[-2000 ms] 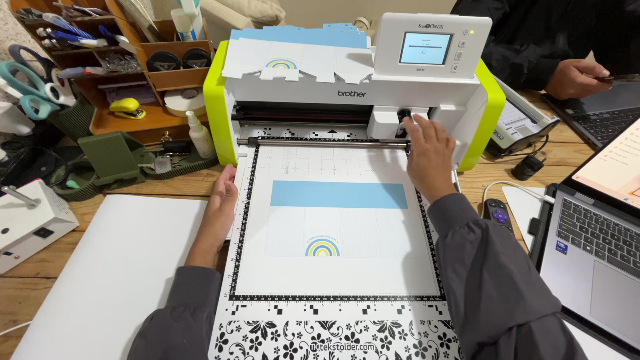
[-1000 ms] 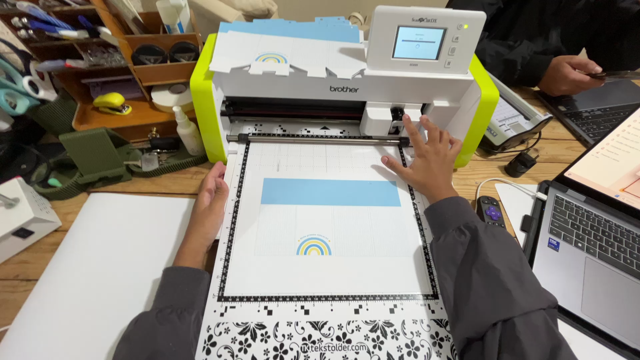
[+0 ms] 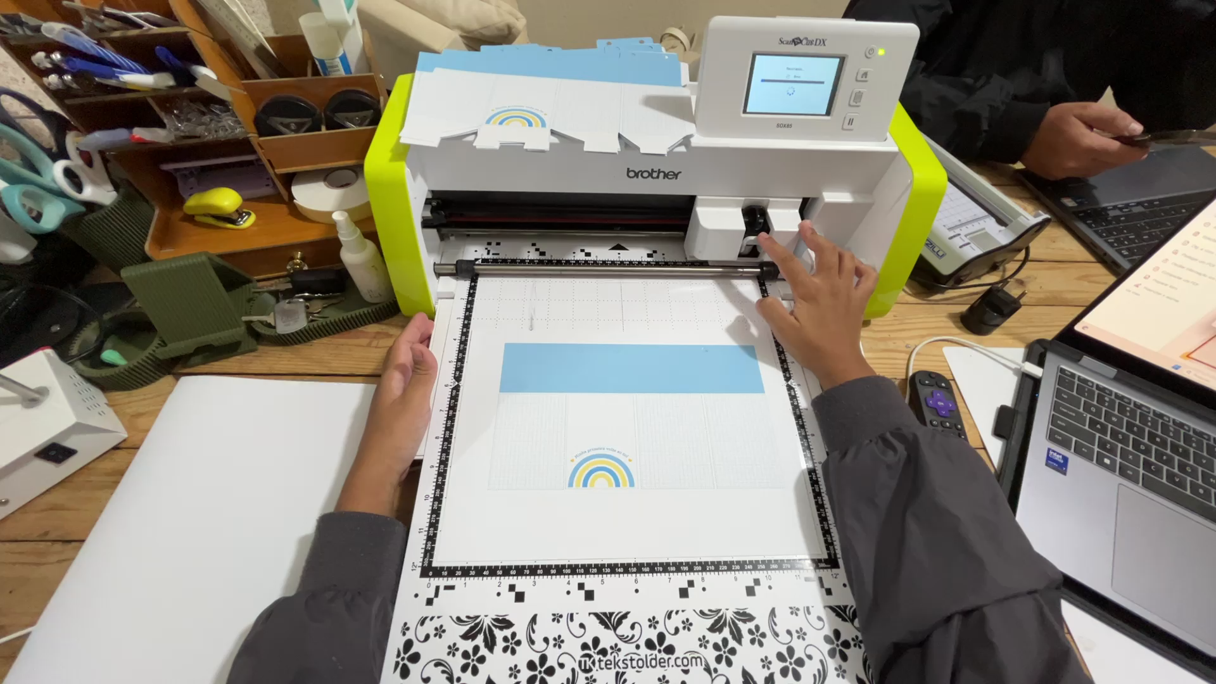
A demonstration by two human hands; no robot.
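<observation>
A Brother ScanNCut cutting machine with lime-green sides stands ahead, its small screen lit. Its carriage sits at the right of the opening. My right hand hovers with spread fingers by the carriage, fingertips near its black blade holder; whether they touch cannot be told. My left hand rests at the left edge of the cutting mat, holding nothing visible. On the mat lies a printed sheet with a blue band and a rainbow. Cut printed card pieces are stacked on top of the machine.
At left are a wooden organizer, a yellow stapler, a spray bottle and large white paper. At right are a remote control, a black plug and a laptop. Another person's hand holds a phone.
My right hand has opened from bunched fingers at the blade holder to spread fingers slightly right of it. My left hand stays beside the mat, and the mat has not plainly moved.
</observation>
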